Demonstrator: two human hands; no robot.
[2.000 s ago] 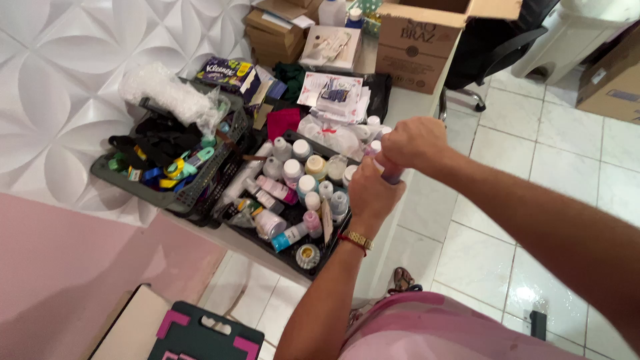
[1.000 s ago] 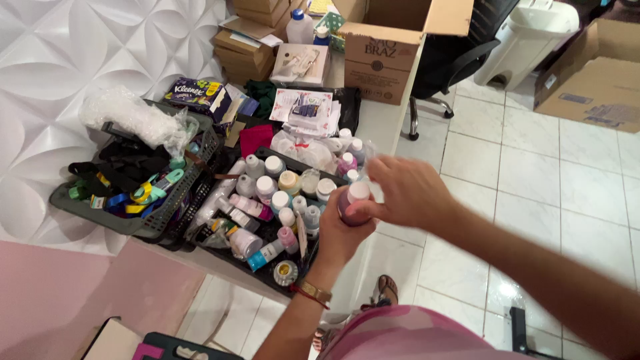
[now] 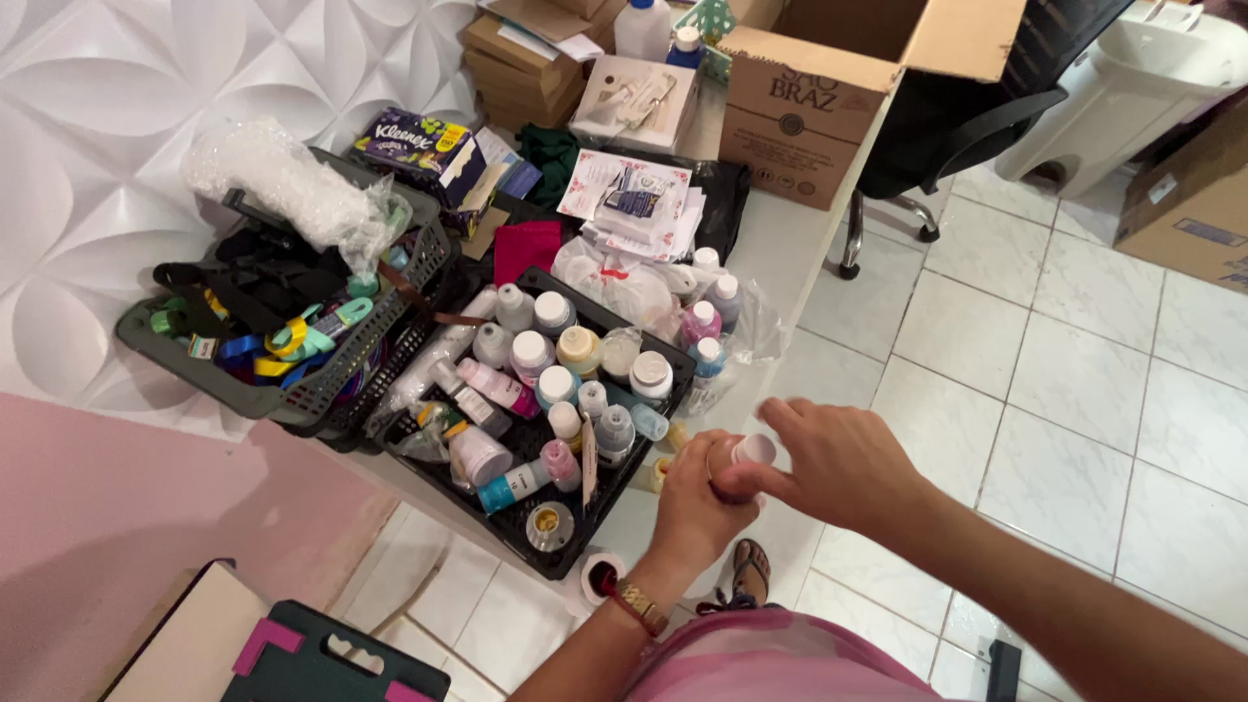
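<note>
My left hand (image 3: 704, 502) is wrapped around a small bottle with a white cap (image 3: 754, 449), its body mostly hidden by the fingers. Over it, my right hand (image 3: 829, 463) has its thumb against the bottle near the cap, the other fingers raised and apart. To their left, a black plastic basket (image 3: 522, 558) holds several capped bottles, among them a pink tube (image 3: 497, 387) and a blue and white bottle (image 3: 514, 487). More bottles stand in a clear plastic bag (image 3: 765, 327) beside the basket's right edge.
A grey basket (image 3: 195, 375) of straps and ribbons stands at left, with bubble wrap (image 3: 283, 185) on top. Behind are a tissue box (image 3: 414, 146), printed papers (image 3: 634, 200) and an open cardboard box (image 3: 790, 132). An office chair (image 3: 985, 136) stands beyond the table's right edge.
My right hand was closed over the top of the bottle two seconds ago; now its fingers are spread and the white cap shows. The left hand has kept hold. The view has shifted.
</note>
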